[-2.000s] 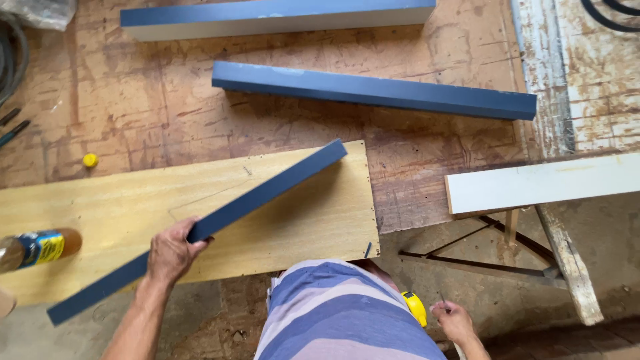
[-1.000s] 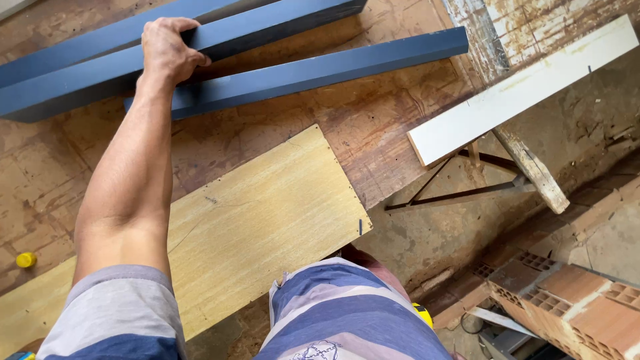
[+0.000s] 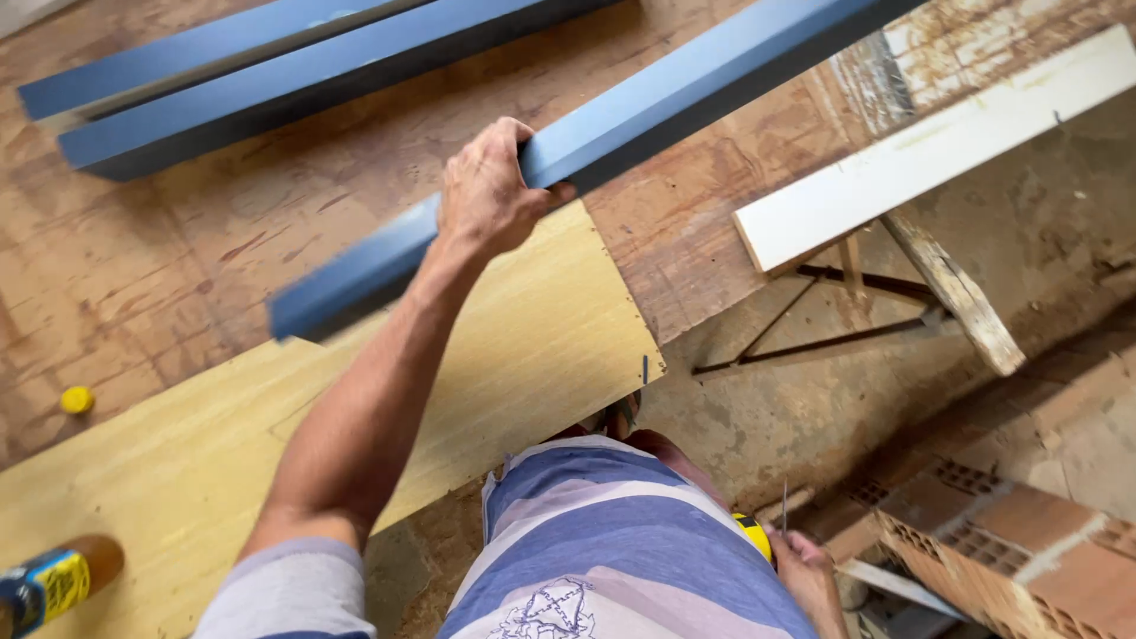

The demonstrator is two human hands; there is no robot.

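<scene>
My left hand (image 3: 493,186) grips a long dark blue bar (image 3: 657,106) near its middle, over the worn wooden worktop and the corner of a yellowish wooden board (image 3: 497,346). The bar's near end is blurred; its far end runs out of view at the top. Two more blue bars (image 3: 293,89) lie side by side at the upper left. Low on the right, my right hand (image 3: 803,568) is beside my hip with a thin pointed thing (image 3: 784,506) standing up from its fingers. A yellow tape measure (image 3: 753,535) is right beside that hand, partly hidden by my shirt.
A bottle of amber liquid (image 3: 98,564) lies at the lower left, a yellow cap (image 3: 77,400) above it. A white board (image 3: 932,151) juts past the worktop edge over a metal and wood trestle (image 3: 954,293). Hollow bricks (image 3: 1021,524) are at the lower right.
My left hand held a thin blue bar over the yellowish board, then was on the blue bars at the back. Now it holds one bar farther right, apart from the other two. The view has turned.
</scene>
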